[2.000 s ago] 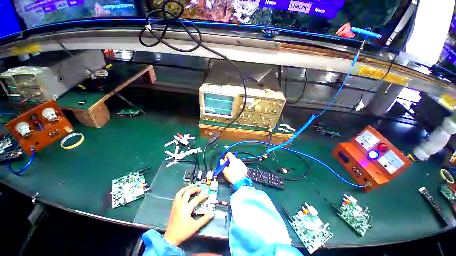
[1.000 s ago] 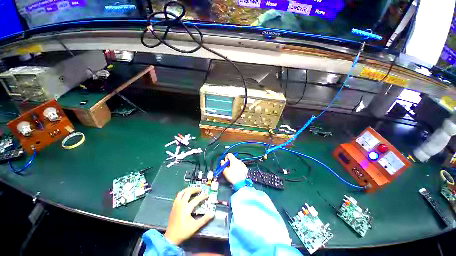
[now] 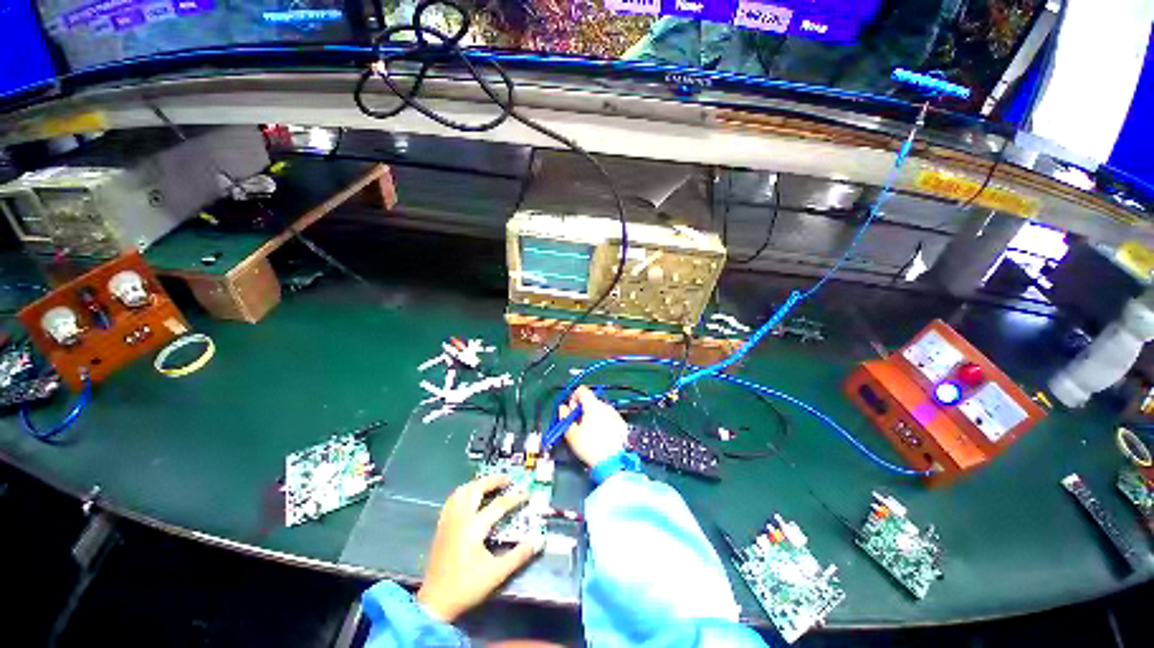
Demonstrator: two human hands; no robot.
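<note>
A green circuit board point(image 3: 533, 489) lies on the pale mat point(image 3: 392, 519) in front of me, with leads meeting its far edge. My left hand point(image 3: 475, 547) rests on the board from the left, fingers spread over it and touching it. My right hand point(image 3: 592, 430) is at the board's far right corner and holds a blue stick-like piece point(image 3: 559, 428), its tip at the connectors. Whether it is a pen or a plug is too small to tell. A blue band point(image 3: 613, 466) is on my right wrist.
An oscilloscope point(image 3: 613, 272) stands behind the board. A black remote point(image 3: 673, 452) and looped cables lie right of my hand. Other boards lie left point(image 3: 328, 477) and right point(image 3: 787, 577). An orange box point(image 3: 943, 399) is at right. Pale clips point(image 3: 458, 380) lie behind the mat.
The pictures on the overhead screens have changed. Both hands stay in nearly the same place, with the left hand on the board and the right at its far corner.
</note>
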